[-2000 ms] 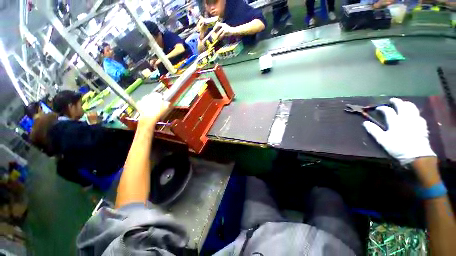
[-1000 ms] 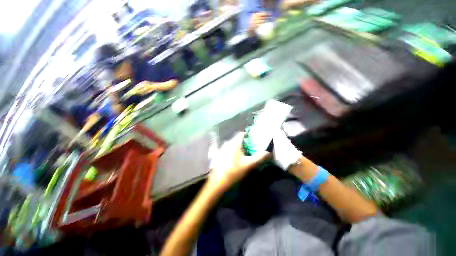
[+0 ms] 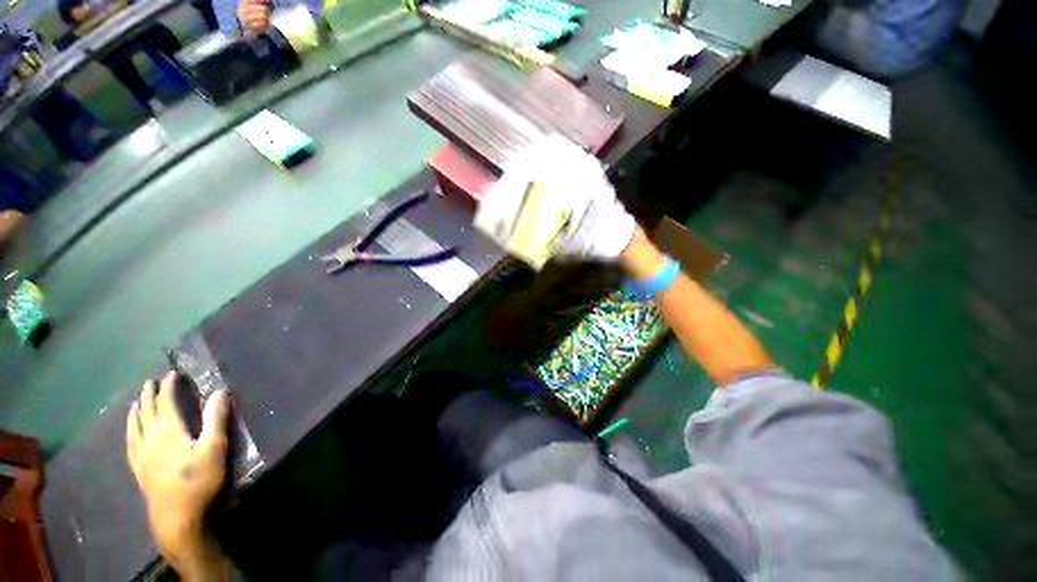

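Observation:
My right hand (image 3: 560,202), in a white glove with a blue wrist band, holds a pale printed circuit board with a yellowish part (image 3: 532,223). It is at the near edge of the tilted, ridged slotted block (image 3: 500,105). The board is slightly blurred, and the glove hides part of it. My bare left hand (image 3: 180,455) rests on the dark bench mat near a tape band, fingers apart, holding nothing. The side cutters (image 3: 384,241) lie with open handles on the mat, between my two hands, across a pale tape band.
A red-brown support (image 3: 459,173) is under the block. A scrap box (image 3: 600,355) full of thin slivers sits below the bench edge. Boards lie on the green conveyor (image 3: 227,216). Stacked boards (image 3: 653,59) are beyond the block. The red rack (image 3: 21,500) is at far left.
The view has swung right. My hands were close together around a board; now they are apart, my left on the mat and my right at the slotted block with a board.

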